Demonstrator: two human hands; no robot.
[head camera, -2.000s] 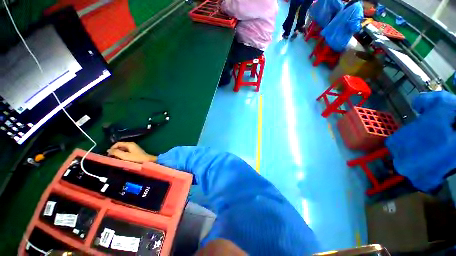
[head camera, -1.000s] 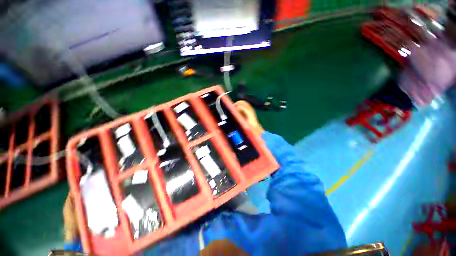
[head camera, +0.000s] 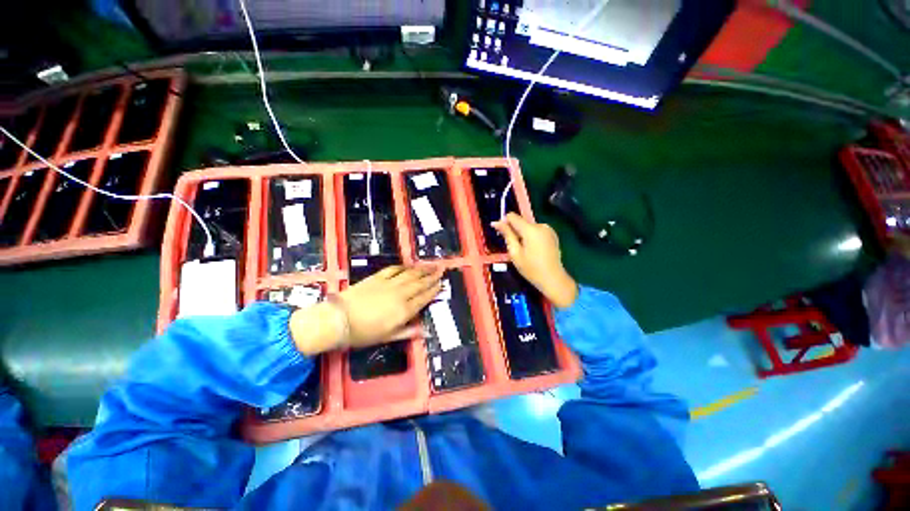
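A red-orange phone tray (head camera: 399, 397) lies on the bench in front of me, with smartphones in two rows of pockets. My left hand (head camera: 384, 304) lies flat, fingers spread, over the middle of the tray and partly covers the phones there. My right hand (head camera: 532, 255) has its fingertips on the plug end of a white USB cable (head camera: 514, 130) at the upper right pocket. The phone (head camera: 526, 334) below it shows a lit blue mark. White cables also run to the upper middle and upper left phones. A phone (head camera: 208, 287) at the left shows a white screen.
A second phone tray (head camera: 150, 190) stands at the left. A monitor (head camera: 599, 45) is at the back, with an orange-and-black tool (head camera: 471, 110) before it. A black handheld device (head camera: 567, 195) with a cord lies right of the tray. A red stool (head camera: 793, 339) stands on the blue floor.
The tray, tilted in both hands a second ago, now lies level on the bench. My left hand has moved from its left side onto its middle, my right hand to the cable plug.
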